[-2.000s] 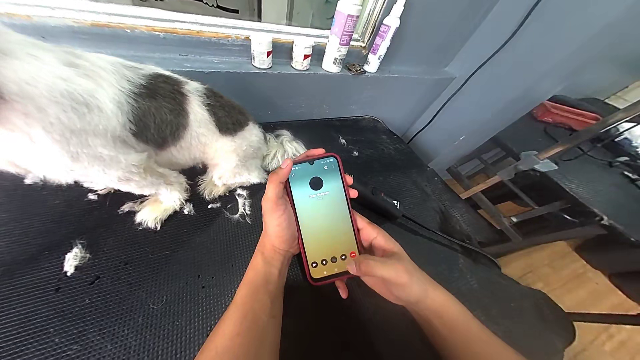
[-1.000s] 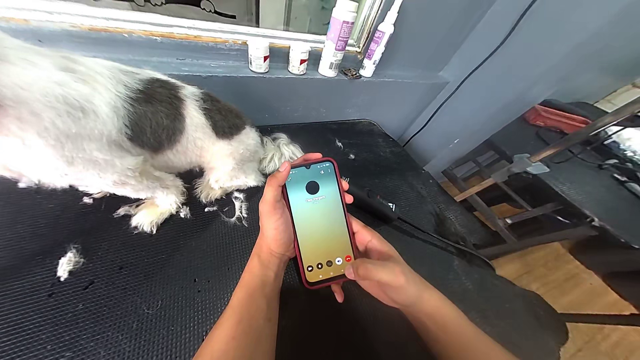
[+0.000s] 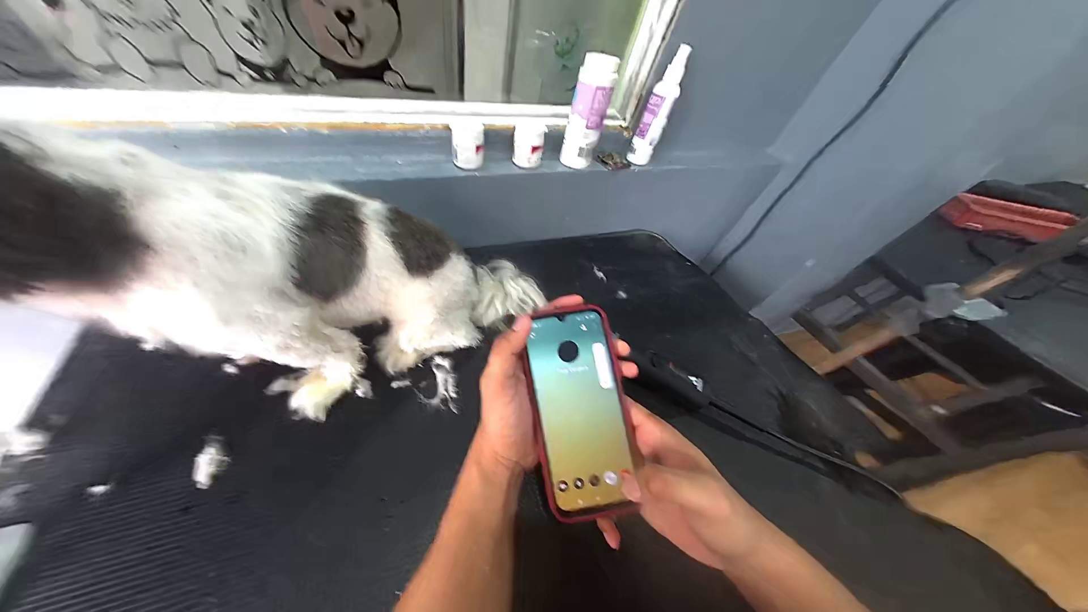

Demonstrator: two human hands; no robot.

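My left hand grips the left side of a smartphone in a red case, its fingertips showing past the right edge. The screen is lit, with a dark circle near the top and a row of round buttons at the bottom. My right hand supports the lower right corner, thumb over the screen's bottom edge. Behind the phone, a black corded clipper lies on the black table mat. A white dog with dark patches is on the table at the left, its curly tail just beyond the phone.
Tufts of cut hair lie on the ribbed black table mat. Two small white jars, a white bottle and a spray bottle stand on the window ledge. The clipper's cord runs right. A wooden frame stands at the right.
A pale vertical bar has appeared at the upper right of the phone's screen. Both hands keep hold of the phone. The view has shifted, showing more of the dog and window.
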